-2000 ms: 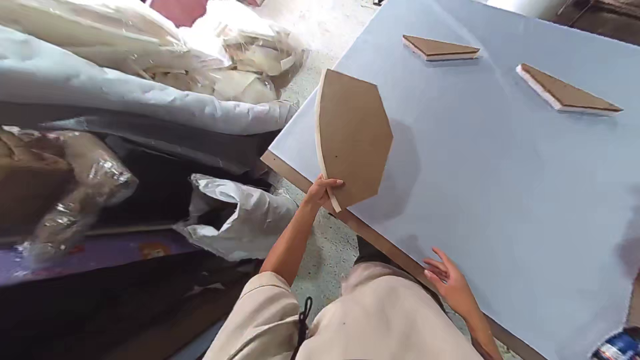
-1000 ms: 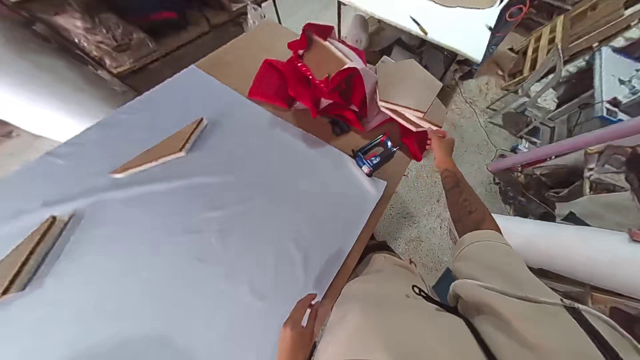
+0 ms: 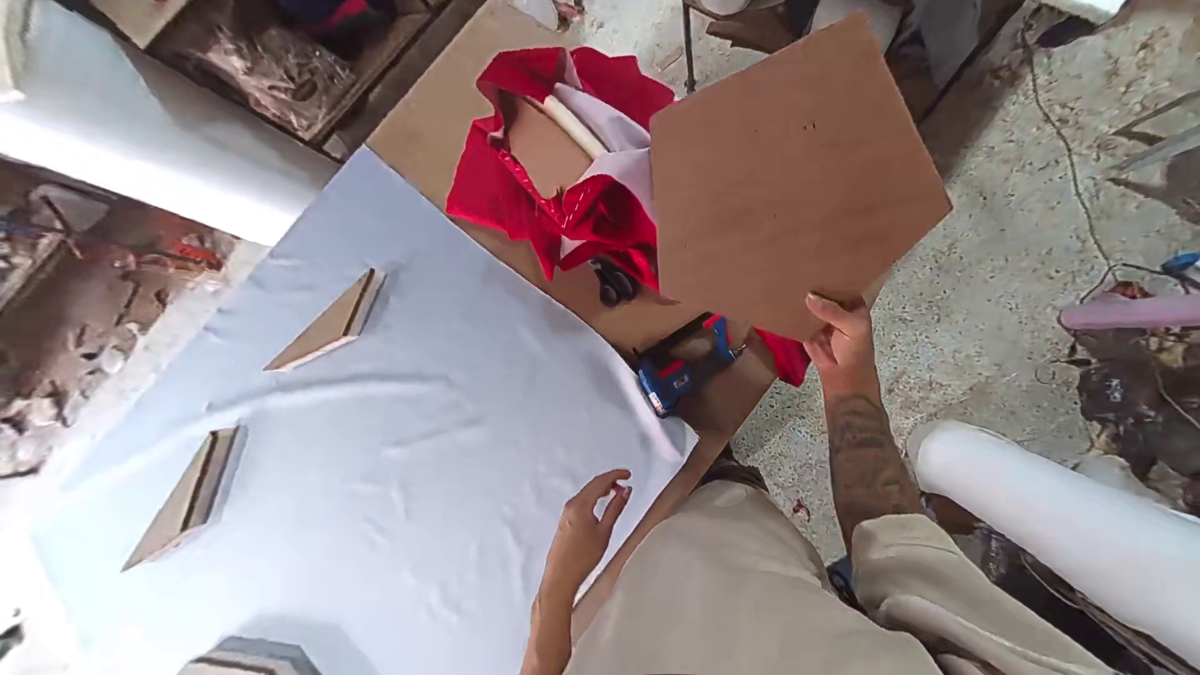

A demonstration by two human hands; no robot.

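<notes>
My right hand (image 3: 841, 339) grips the lower corner of a large flat brown board (image 3: 797, 178), which is raised over the table's right end. My left hand (image 3: 589, 516) hangs over the near edge of a pale grey-blue fabric sheet (image 3: 422, 469), fingers curved and holding nothing. Two triangular padded board pieces (image 3: 323, 321) (image 3: 178, 502) lie on the sheet, and another piece (image 3: 253, 658) is cut off by the bottom edge. Beyond the sheet is a blue and black staple gun (image 3: 667, 380). Black-handled scissors (image 3: 614, 281) rest beside red fabric (image 3: 511, 202) gathered around a board.
A bare brown board surface (image 3: 441, 103) shows past the sheet's far edge. White rolls stand at the upper left (image 3: 187, 141) and lower right (image 3: 1059, 525). A cable (image 3: 1069, 159) and a pink tube (image 3: 1134, 312) are at the right on the speckled floor.
The view has swung widely toward the table's other end. My right hand, at the stacked boards by the red fabric a second ago, now holds a large board up.
</notes>
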